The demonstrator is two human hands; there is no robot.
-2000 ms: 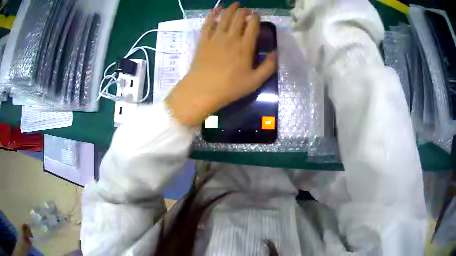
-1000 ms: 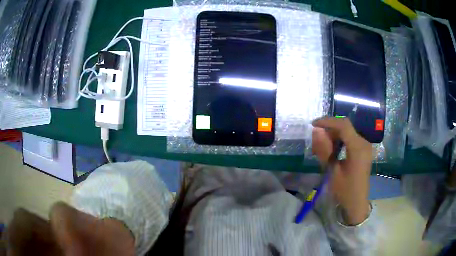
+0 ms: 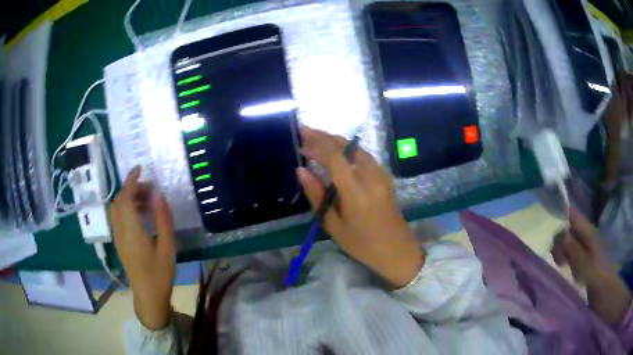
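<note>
A tablet (image 3: 239,152) with short green and white text rows lies on a bubble bag (image 3: 326,83) in front of me. A second tablet (image 3: 429,104), with a green and a red square, lies to its right. My right hand (image 3: 361,208) holds a pen (image 3: 312,232), blue end toward me, with fingertips at the first tablet's right edge. My left hand (image 3: 147,239) is empty, fingers apart, over the paper sheet's lower part, left of the first tablet. A printed record sheet (image 3: 126,125) lies partly under the bubble bag.
A power strip (image 3: 94,197) with a black adapter (image 3: 78,154) and white cords is at left. Bagged tablets stand at far left (image 3: 24,152) and right (image 3: 538,69). At right, a person's hand (image 3: 586,256) holds a cord with a white plug (image 3: 552,158), beside a pink sleeve (image 3: 527,291).
The view has shifted, so the tablets appear further left. The first tablet's screen now shows green and white rows. My right hand moved to it, my left hand came up beside it. Another person's hand appeared.
</note>
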